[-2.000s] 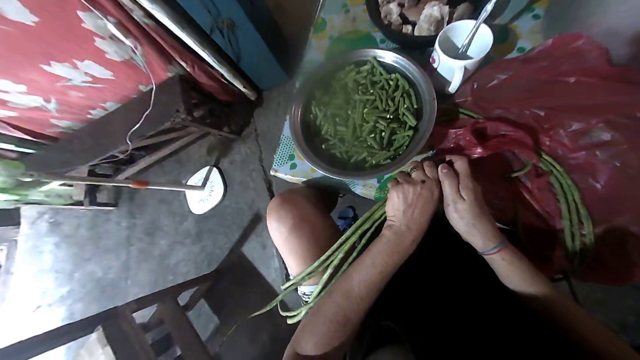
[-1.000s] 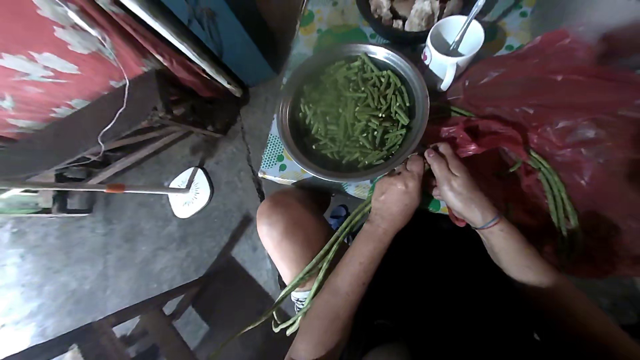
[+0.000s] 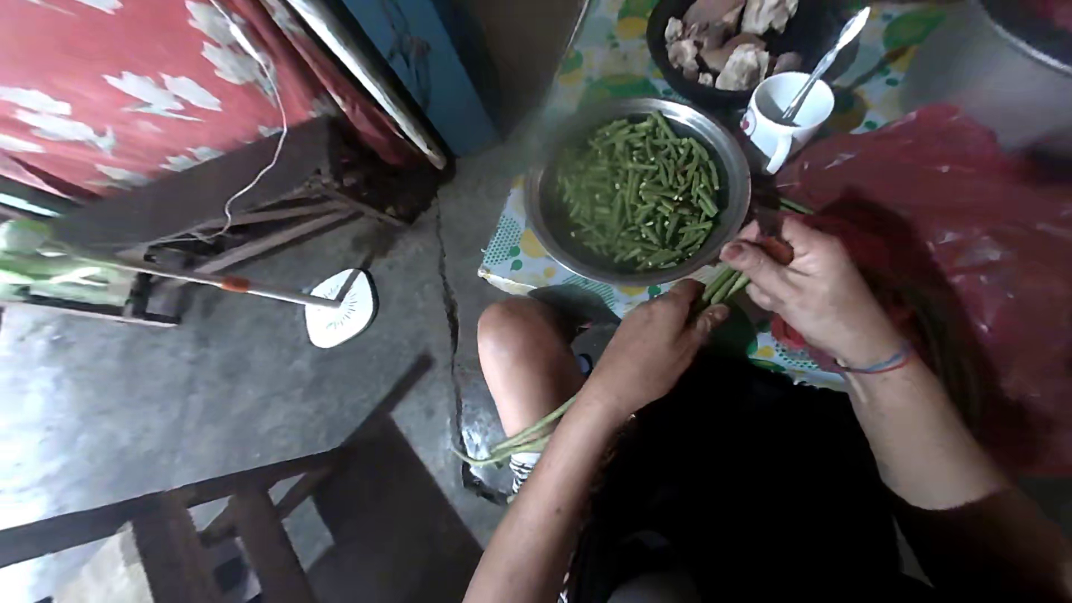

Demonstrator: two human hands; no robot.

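My left hand (image 3: 649,347) is closed around a bunch of long green beans (image 3: 724,285), whose tail ends (image 3: 511,445) hang past my forearm beside the knee. Close to the cut ends, my right hand (image 3: 804,280) grips a small knife by its reddish-brown handle (image 3: 775,249); the dark blade is hard to make out. Just beyond both hands, a round metal bowl (image 3: 737,180) holds many short cut bean pieces (image 3: 645,193). More long beans, mostly hidden, lie by the red plastic bag (image 3: 963,251) on the right.
A patterned cloth (image 3: 586,75) covers the table. Behind the bowl are a dark pan with chunks of meat (image 3: 729,42) and a white mug (image 3: 787,113) holding a spoon. On the floor at left lie a long-handled white pad (image 3: 342,310) and a wooden frame (image 3: 243,519).
My hands have come slightly apart, and the bean ends and the knife handle now show between them. The beans trailing past my left forearm show less of their length than before.
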